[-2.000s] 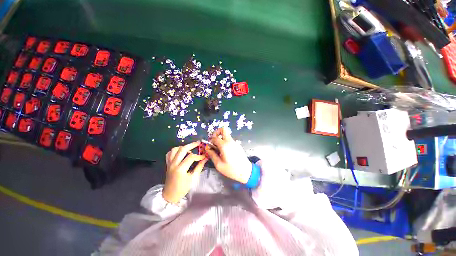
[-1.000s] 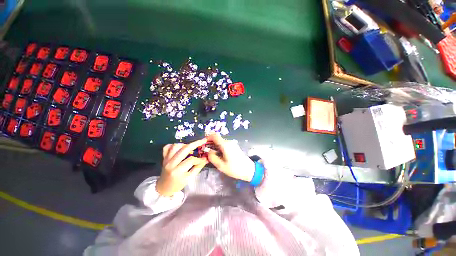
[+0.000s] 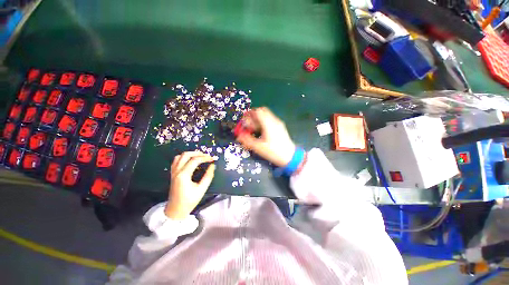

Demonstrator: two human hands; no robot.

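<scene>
My right hand (image 3: 269,136) is over the right side of the heap of small silvery and brown parts (image 3: 192,111), with a red housing (image 3: 243,126) between its fingers. My left hand (image 3: 188,181) is at the bench's near edge, left of the scattered whitish parts (image 3: 234,157). Its fingers are curled, thumb and fingertips close together; I cannot tell whether a tiny part is between them. Another red housing (image 3: 311,64) lies alone on the green mat, up and right of the heap.
A black blister tray (image 3: 146,119) with rows of red housings is at left. At right are an orange-brown frame (image 3: 350,132), white squares (image 3: 323,128) and a white box (image 3: 407,150) with cables. A wooden-edged tray (image 3: 357,72) holds a blue box (image 3: 403,62).
My hands have parted from around a red housing. My right hand has moved forward to the heap's right side, where a red housing lay. A red housing now lies farther up and right.
</scene>
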